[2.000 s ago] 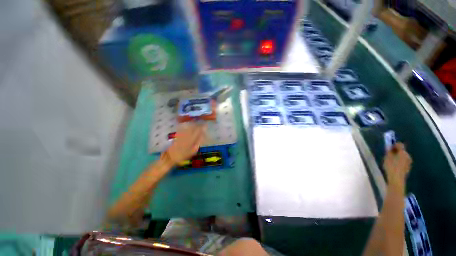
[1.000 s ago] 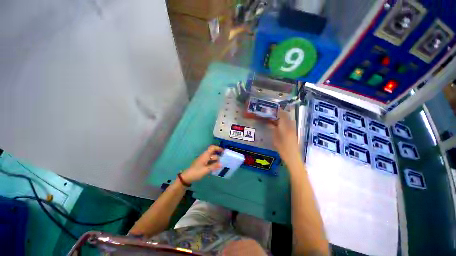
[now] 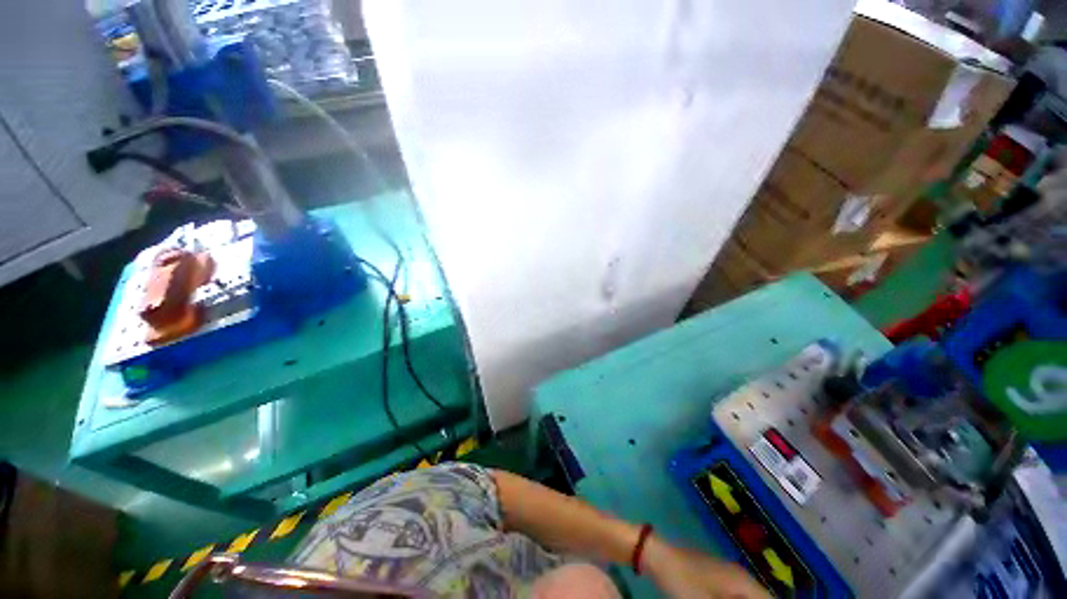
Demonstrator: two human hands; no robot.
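My left hand [image 3: 700, 573], with a red band at the wrist, is at the bottom edge, near the blue machine base [image 3: 699, 462]. It is blurred and its fingers are cut off, so its grip cannot be told. My right hand is out of the picture. The label [image 3: 749, 532] with yellow arrows is on the base's front. The perforated plate [image 3: 749, 407] carries the orange-red fixture [image 3: 864, 470]. Blurred metal and clear parts cover part of it; whether a panel is in it cannot be told. Blurred dark-patterned panels [image 3: 1000, 550] show at the lower right.
A tall white panel [image 3: 585, 176] stands between my green table [image 3: 632, 404] and another green table [image 3: 339, 392] with a second blue machine [image 3: 304, 269] at left. Brown cartons [image 3: 866, 140] are behind. Dark cables [image 3: 404, 339] hang near the left table. Yellow-black floor tape [image 3: 281, 532] is below.
The view has swung left, so the press is now at the lower right. The pale panel held in my left hand is no longer visible. My right hand has left the picture.
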